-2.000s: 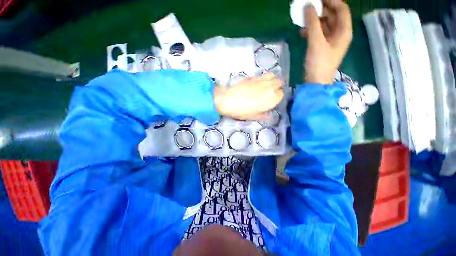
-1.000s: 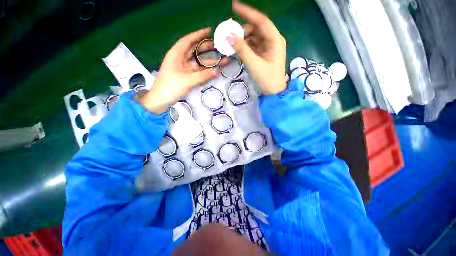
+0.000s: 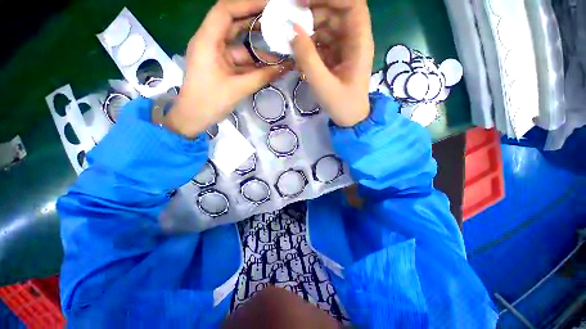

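Observation:
My left hand (image 3: 221, 67) holds a thin round ring part (image 3: 256, 44) upright at the top edge of the picture. My right hand (image 3: 337, 67) holds a white round disc (image 3: 280, 27) between thumb and fingers, overlapping the right side of the ring. I cannot tell if they touch. Below lies a whitish blister tray (image 3: 307, 149) with rows of ring parts (image 3: 255, 191) in its pockets. A small plain white piece (image 3: 229, 149) lies on the tray. The tops of both hands are cut off or close to the edge.
White die-cut strips (image 3: 142, 53) with round holes lie at the left on the green bench (image 3: 38, 122). A loose disc pile (image 3: 416, 83) is to the right. Long whitish bundles (image 3: 511, 71) stand far right. Red crates (image 3: 482, 168) show at lower right and lower left.
My right hand has brought the white disc from the far right to the tray's middle. My left hand has lifted a ring part to it. Both have since moved slightly up in view.

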